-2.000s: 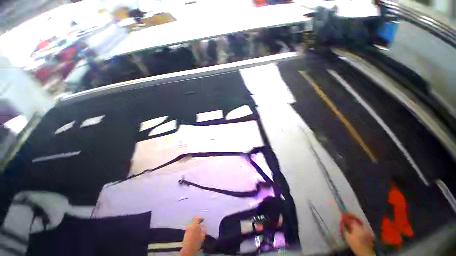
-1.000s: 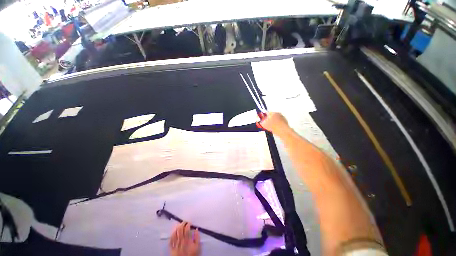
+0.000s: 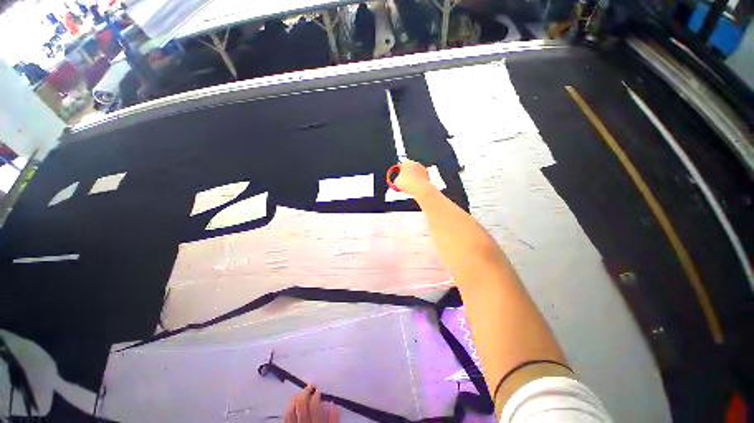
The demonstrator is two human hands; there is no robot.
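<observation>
My right hand (image 3: 416, 178) is shut on the red ring handles of long shears (image 3: 397, 128), reached forward over the black fabric sheet (image 3: 289, 132). The silver blades look closed and point away from me, on or just above the black sheet. My left hand (image 3: 311, 408) is at the bottom edge, partly cut off, on the pale violet-lit bed beside a thin black offcut strip (image 3: 364, 406). Whether its fingers hold the strip cannot be told. Several pale cut-out openings (image 3: 345, 188) show in the black sheet; my right hand partly covers one.
A yellow-brown ruler (image 3: 649, 206) and a white ruler (image 3: 693, 178) lie on black surface at the right. A pale uncovered strip (image 3: 541, 235) runs beside my right arm. A metal rail (image 3: 298, 78) borders the far side. An orange-red thing (image 3: 735, 408) shows at the bottom right.
My right hand has gone from the near right to the far middle with the shears, then slightly left; the blades were apart and now look closed. My left hand has moved little.
</observation>
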